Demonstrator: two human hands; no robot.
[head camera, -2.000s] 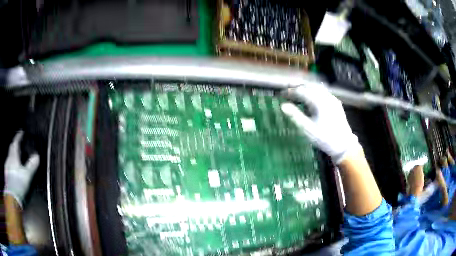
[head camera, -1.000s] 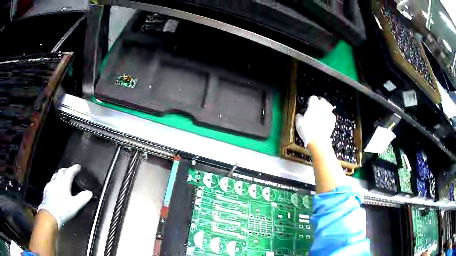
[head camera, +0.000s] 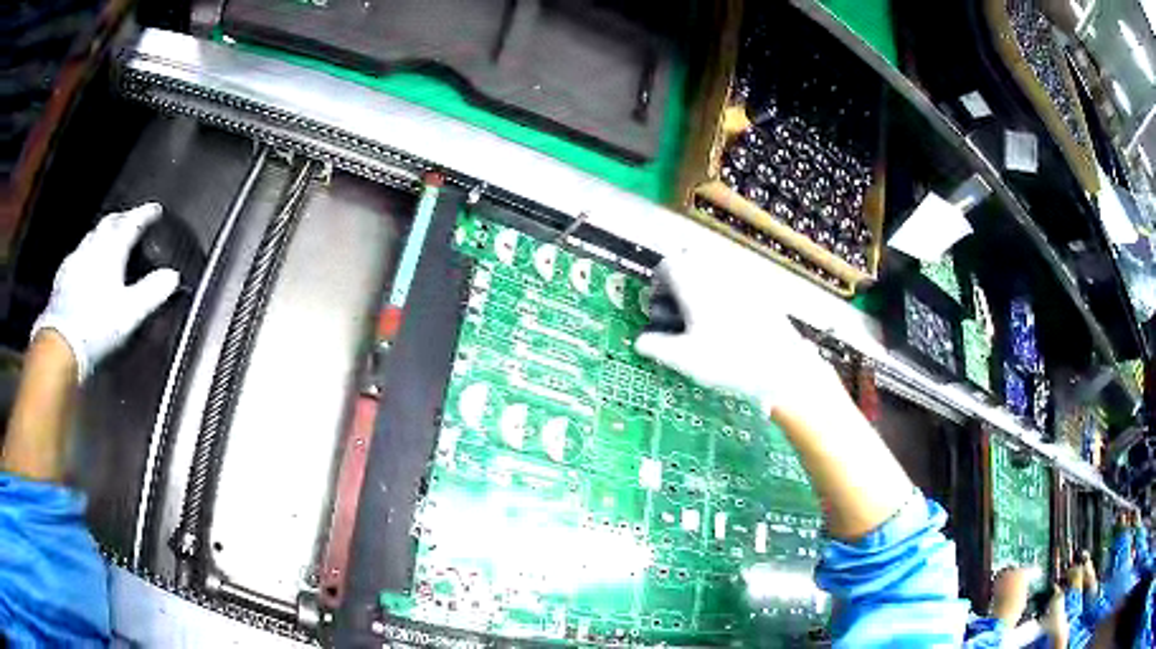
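Note:
A large green circuit board (head camera: 571, 482) with white circle outlines lies in a black carrier (head camera: 412, 330) on the line. My right hand (head camera: 729, 323), in a white glove, is over the board's back edge, its fingers around a dark rounded part (head camera: 664, 308), likely a capacitor. The part is at the row of circles; whether it touches the board cannot be told. My left hand (head camera: 102, 285), in a white glove, is at the far left around a dark rounded piece (head camera: 162, 254), fingers curved about it.
A silver rail (head camera: 380, 127) runs behind the board. A ridged shaft (head camera: 241, 342) crosses the line at left. Behind stand a cardboard capacitor tray (head camera: 773, 226), a black moulded tray (head camera: 558, 76) and a white card (head camera: 932, 226). Other people's hands (head camera: 1010, 590) and another board (head camera: 1018, 507) show at right.
My right hand has come from the capacitor tray to the board's back edge, now with a dark part. My left hand stays around the dark piece. The view has shifted, showing more of the board.

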